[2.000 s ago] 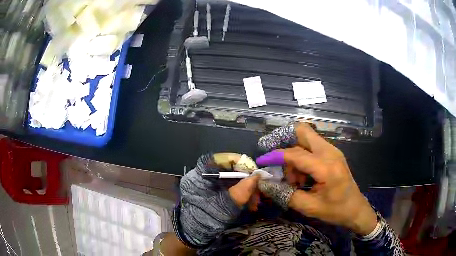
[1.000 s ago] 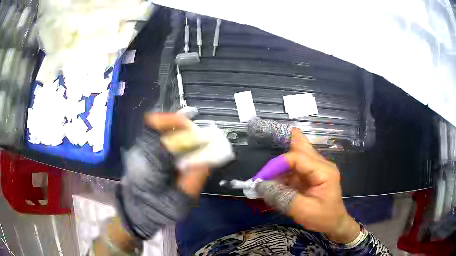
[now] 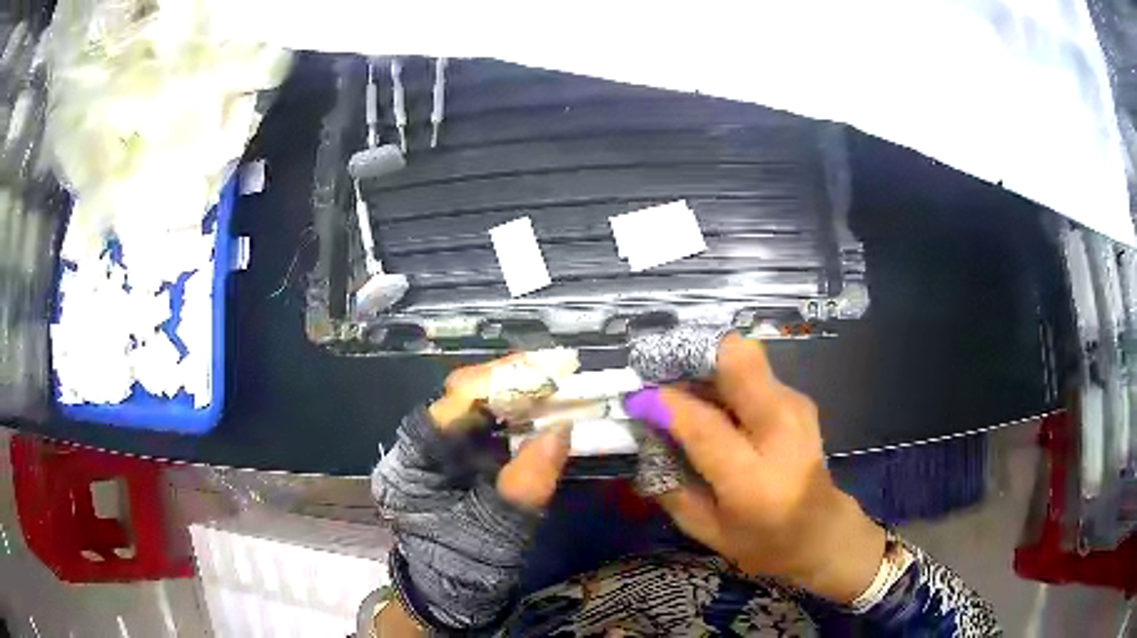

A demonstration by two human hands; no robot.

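Observation:
A white body [image 3: 604,436] is held between my two hands, in front of the bench edge. A thin white rod lies across its upper face, partly hidden by fingers. My left hand [image 3: 480,467], in a grey fingerless glove with cream finger covers, grips the body's left end. My right hand [image 3: 748,455], with a purple thumb cot and speckled grey finger sleeves, pinches at its right end. The grooved tray [image 3: 599,162] lies behind my hands. T-shaped parts [image 3: 380,293] lie at its left side, and two white rectangles [image 3: 520,256] lie on its ridges.
A blue bin [image 3: 150,415] holding white scraps stands at the left, with a bag of cream pieces [image 3: 150,100] over its back. A large white sheet [image 3: 773,56] lies behind the tray. Red stools [image 3: 94,517] and a white pocket tray [image 3: 293,580] show below the bench.
My left hand has come back rightward from over the tray's left front, and both hands are together at the white body. The whole view has shifted, so the bench appears farther left.

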